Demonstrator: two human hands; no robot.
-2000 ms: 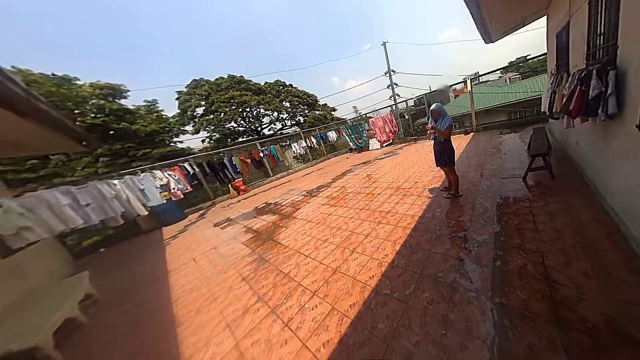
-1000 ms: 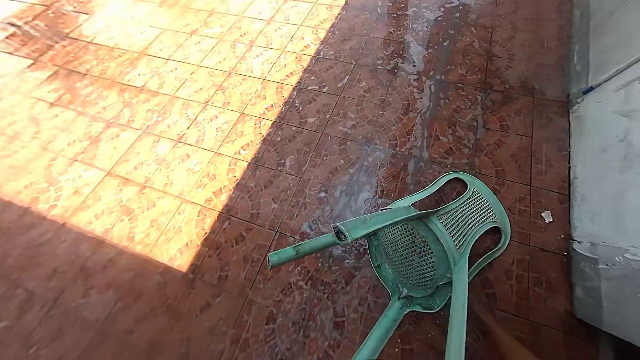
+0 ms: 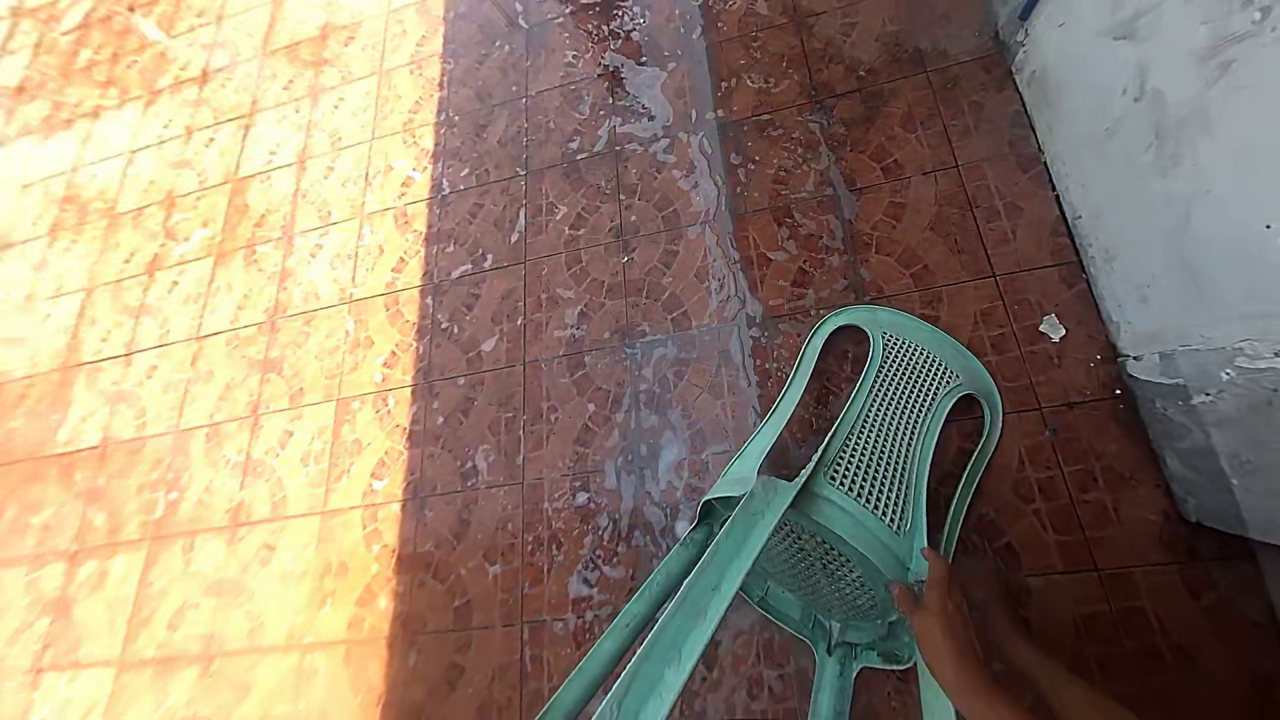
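Note:
A green plastic chair [image 3: 890, 430] with a perforated backrest and seat lies tipped over at the lower right, its legs pointing toward the bottom edge. My right hand [image 3: 945, 640] is at the side of the chair, its fingers against the frame where seat and backrest meet. Some of its fingers are hidden and the hand is partly blurred, so how firmly it holds is unclear. My left hand is not visible.
Reddish patterned floor tiles [image 3: 580, 215] carry wet, foamy patches [image 3: 650, 440]. A worn grey-white wall [image 3: 1180, 180] stands at the right, with a small pale scrap [image 3: 1052, 327] near its base. Bright sunlight covers the left side.
My right hand has come into view at the chair, which has turned, its legs now pointing down-left and down. The view has swung down from the wide terrace to the floor.

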